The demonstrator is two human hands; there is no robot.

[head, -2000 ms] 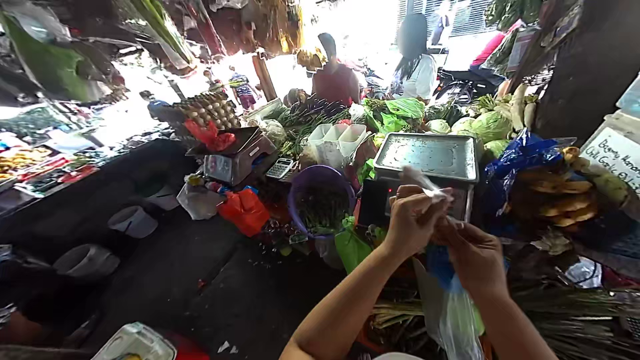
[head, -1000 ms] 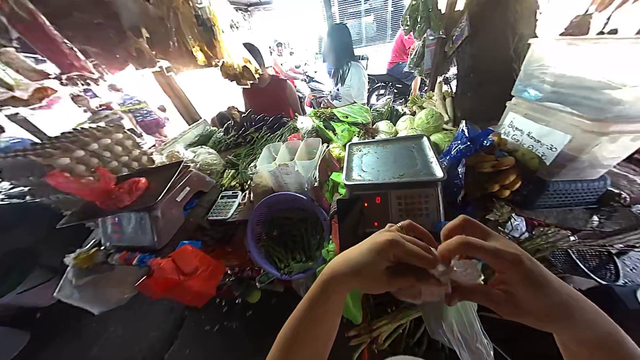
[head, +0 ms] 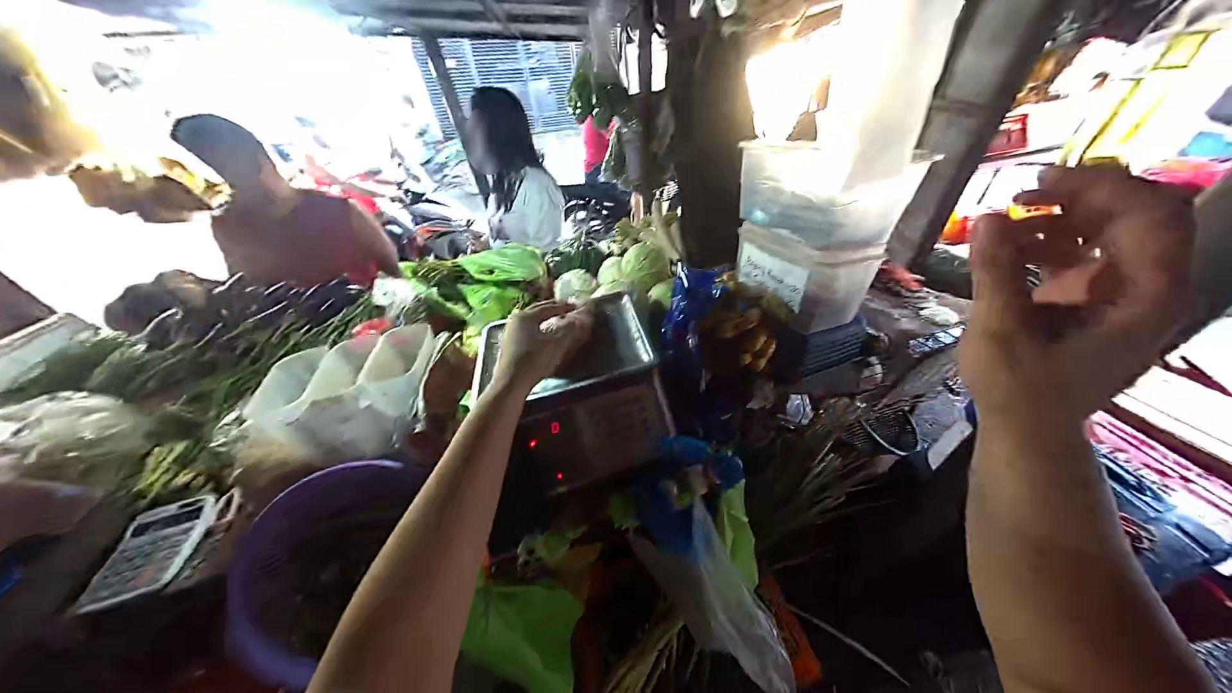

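My left hand (head: pixel 549 337) is over the metal tray (head: pixel 616 332) of a digital weighing scale (head: pixel 597 433), its fingers bent together; whether it holds something small cannot be told. My right hand (head: pixel 1078 279) is raised at the right, blurred, fingers and thumb curved with a gap between them, and nothing plain to see in it. Clear plastic bags (head: pixel 722 587) hang below the scale's front beside a blue bag (head: pixel 683 481) and a green bag (head: pixel 525 630). Left of the scale are a purple basket (head: pixel 255 587) and white plastic containers (head: pixel 332 385).
A calculator (head: pixel 149 549) lies at lower left. Eggplants (head: pixel 260 298), cabbages (head: pixel 645 262) and leafy greens are piled behind. Stacked clear bins (head: pixel 818 241) stand near a wooden post (head: pixel 710 144). Two people (head: pixel 289 226) are beyond the produce.
My hands, together on a clear plastic bag before, are now apart: the left over the scale's tray, the right raised at the right. The view has turned right.
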